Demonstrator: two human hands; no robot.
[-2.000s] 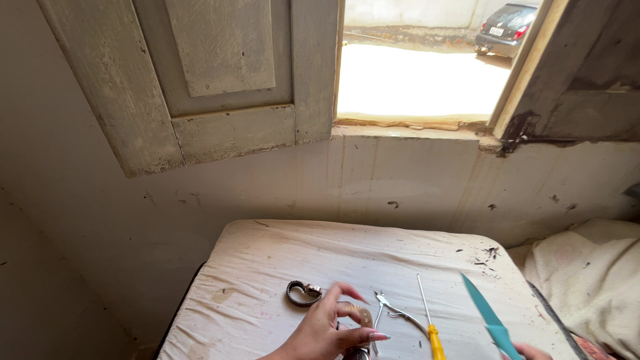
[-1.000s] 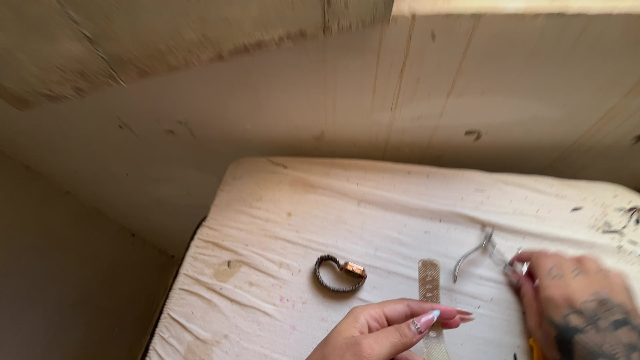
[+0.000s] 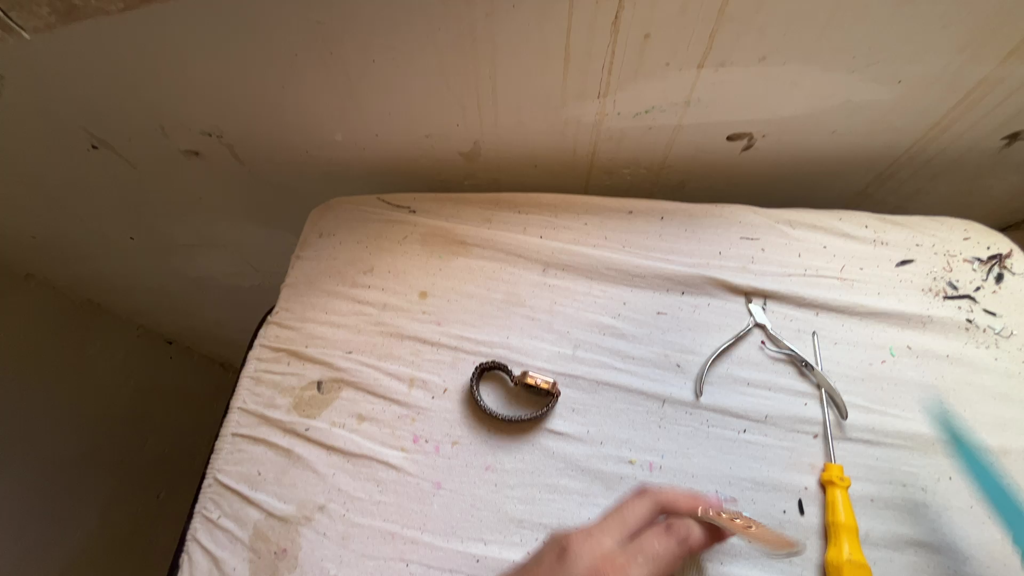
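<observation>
My left hand (image 3: 632,532), blurred at the bottom edge, pinches one end of a flat tan strip (image 3: 756,532) with shiny round spots. A dark braided-band watch with a copper-coloured case (image 3: 538,382) lies curled on the white cloth, up and left of that hand. Metal cuticle nippers (image 3: 760,316) rest with their handles spread, one of them across the shaft of a yellow-handled screwdriver (image 3: 840,520). A blurred teal blade (image 3: 980,472) enters from the right edge; whatever holds it is out of frame. My right hand is not visible.
The padded surface under a wrinkled, stained white cloth (image 3: 384,264) ends against a marked wall (image 3: 512,104). Dark shavings (image 3: 992,268) are scattered at its far right corner, and a small dark fragment (image 3: 801,506) lies beside the screwdriver.
My right hand, at the nippers one second ago, has left the view. The tan strip, upright by my left hand then, is now tilted in its fingers. The teal blade shows again at right.
</observation>
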